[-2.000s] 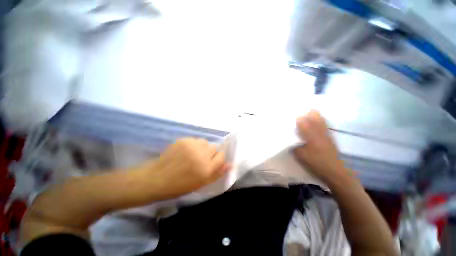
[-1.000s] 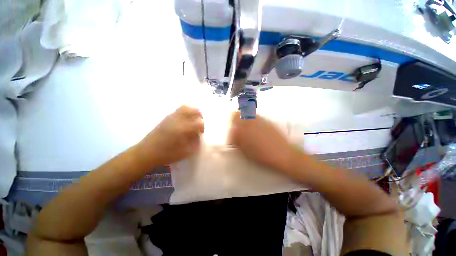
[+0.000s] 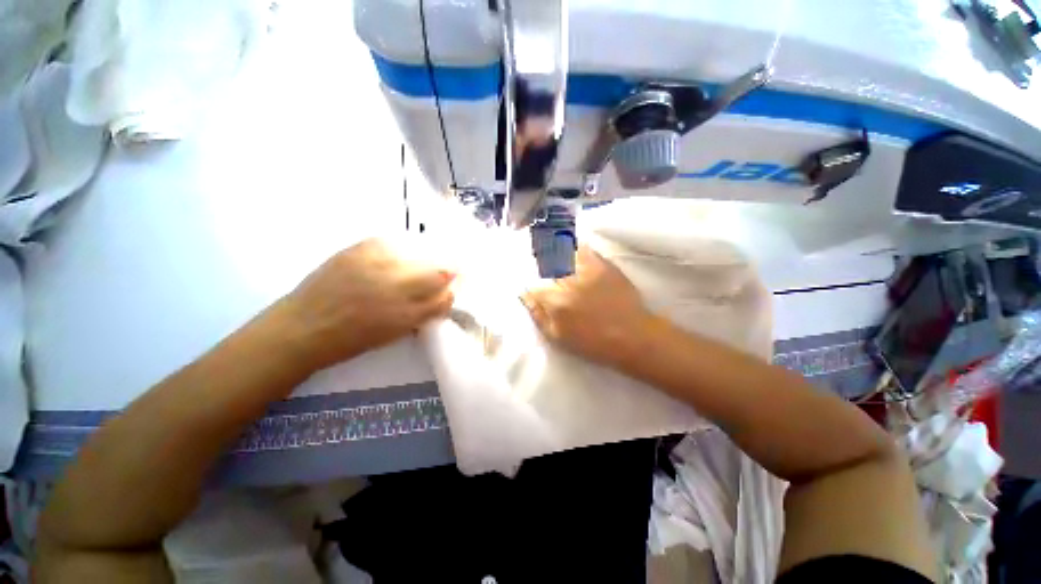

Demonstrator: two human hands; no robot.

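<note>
My left hand [image 3: 382,299] pinches the left edge of a cream garment panel [image 3: 605,405] just left and in front of the needle area. My right hand [image 3: 582,306] is on the same cloth, fingers bent, close to the dark grey foot attachment [image 3: 556,245]. The cloth is bunched between the hands, hangs over the table's front edge and spreads right under my right forearm. The white sewing machine [image 3: 708,126] with a blue stripe stands above. The presser foot and needle are lost in bright glare.
A grey ruler strip [image 3: 331,428] runs along the table's front edge. White cut pieces [image 3: 160,69] lie at the back left, with more cloth at the far left edge. A black control panel [image 3: 970,183] is on the machine's right. Loose cloth hangs below right, near something red.
The view swung from the table's left side to the machine. Since one second ago, the cloth has become more bunched and spread right of the foot, and my left hand has moved slightly left.
</note>
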